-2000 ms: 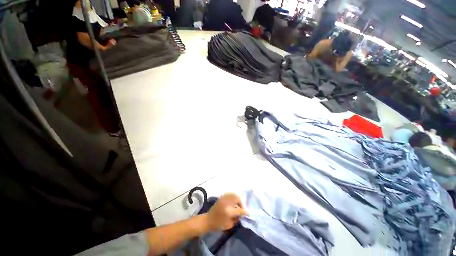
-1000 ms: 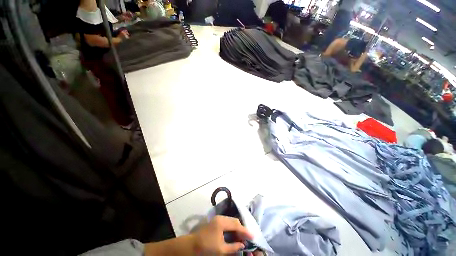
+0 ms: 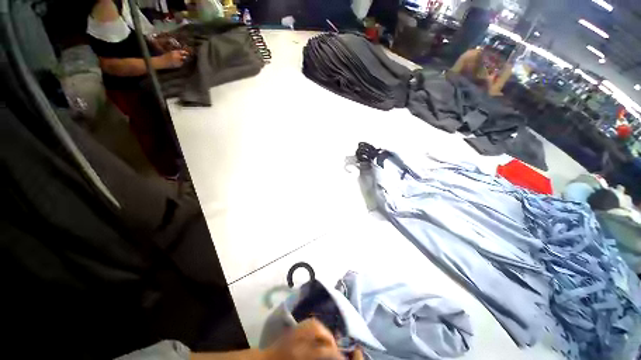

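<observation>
A light blue-grey shirt [image 3: 415, 320] lies at the bottom of the view. Its collar [image 3: 351, 318] stands up around a dark neck opening, and a black hanger hook [image 3: 301, 273] sticks out above it. My left hand [image 3: 308, 341] reaches in from the lower left and holds the front of the collar, its fingertips partly hidden. A small bit of what looks like my right hand [image 3: 357, 354] shows beside it, cut off by the bottom edge; its grip cannot be seen.
The white table [image 3: 260, 162] has a seam across it. A blue-grey shirt stack [image 3: 450, 218] with bunched hooks lies right, beside a heap of blue strips [image 3: 580, 246] and a red item [image 3: 524, 176]. Dark garments [image 3: 355, 67] lie at the back. A person [image 3: 116, 49] handles dark cloth at the left.
My left hand has moved down from beside the hook to the collar front. The collar now stands more open, with its dark inside showing. The person at the left has lifted some dark cloth.
</observation>
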